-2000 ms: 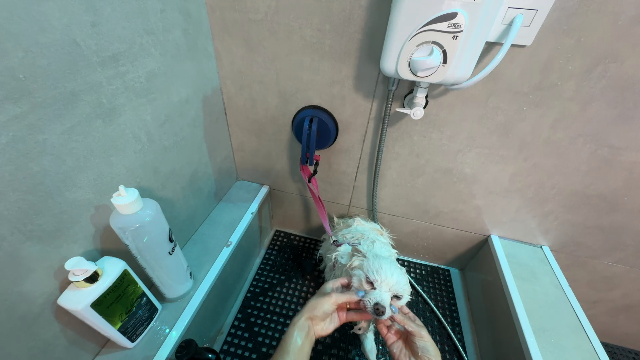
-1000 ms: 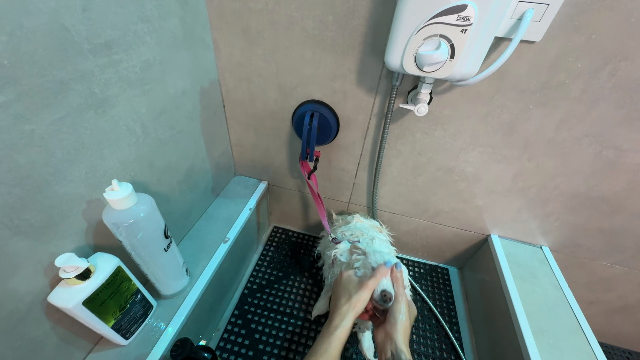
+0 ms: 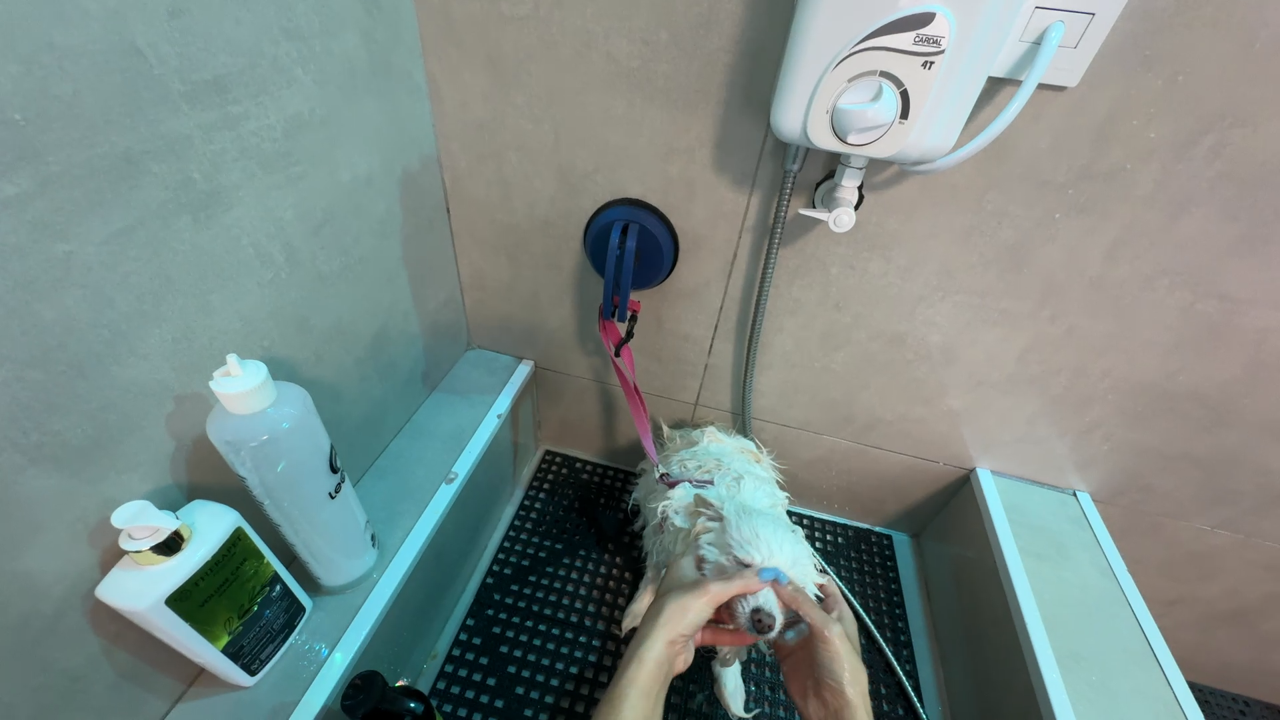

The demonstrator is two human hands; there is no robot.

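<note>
A wet white dog (image 3: 715, 500) stands on a black perforated mat (image 3: 540, 560) in a tiled wash basin, facing the camera. My left hand (image 3: 690, 615) cups one side of its muzzle, thumb laid across the top near the eyes. On the other side, my right hand (image 3: 820, 640) rests against the cheek, fingers by the nose. The dog's nose shows between both hands; its eyes are mostly hidden. A pink leash (image 3: 628, 385) runs from its collar up to a blue suction-cup holder (image 3: 631, 245) on the wall.
A translucent squeeze bottle (image 3: 292, 475) and a white pump bottle (image 3: 205, 590) stand on the left ledge (image 3: 440, 430). A black bottle top (image 3: 385, 697) shows below them. The water heater (image 3: 880, 80) hangs above, with a metal hose (image 3: 768, 290). The right ledge (image 3: 1090, 590) borders the basin.
My hands were apart at the dog's cheeks two seconds ago, closed in around its muzzle one second ago, and now sit a little apart with the nose showing between them.
</note>
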